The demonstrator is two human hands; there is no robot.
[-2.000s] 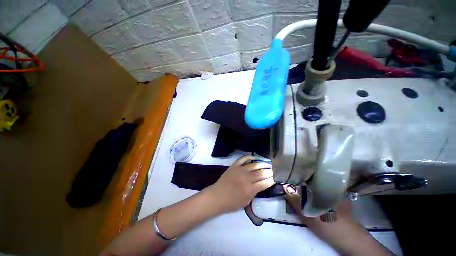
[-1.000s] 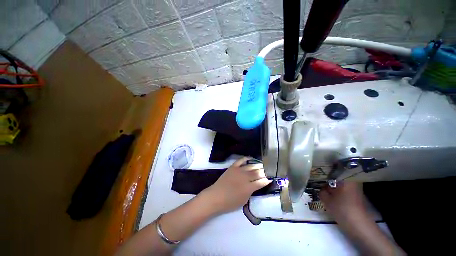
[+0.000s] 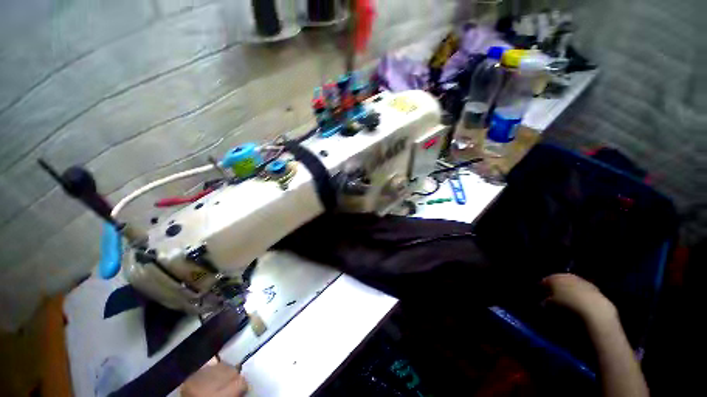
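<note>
A narrow dark band (image 3: 182, 350) runs from the sewing machine's needle area to the lower left. My left hand (image 3: 215, 381) is at the bottom edge, partly cut off, with curled fingers against the band's lower side; its grip is unclear. A large dark cloth (image 3: 387, 244) stretches from under the machine arm to the right. My right hand (image 3: 575, 298) is far right over dark cloth, blurred, its fingertips hidden in the dark. Dark cut pieces (image 3: 159, 322) lie behind the band. The cream machine head (image 3: 232, 225) stands between wall and cloth.
A blue-edged bin (image 3: 665, 260) with dark cloth stands right of the table (image 3: 341, 333). Two plastic bottles (image 3: 505, 108) stand behind the machine's right end. Blue snips (?) (image 3: 458, 191) lie near them. The blue lamp (image 3: 110, 252) hangs at left.
The view has swung to the right and shows the whole machine and the bin. My right hand has moved from beside the needle area to the dark cloth far right. My left hand is now lower, below the band.
</note>
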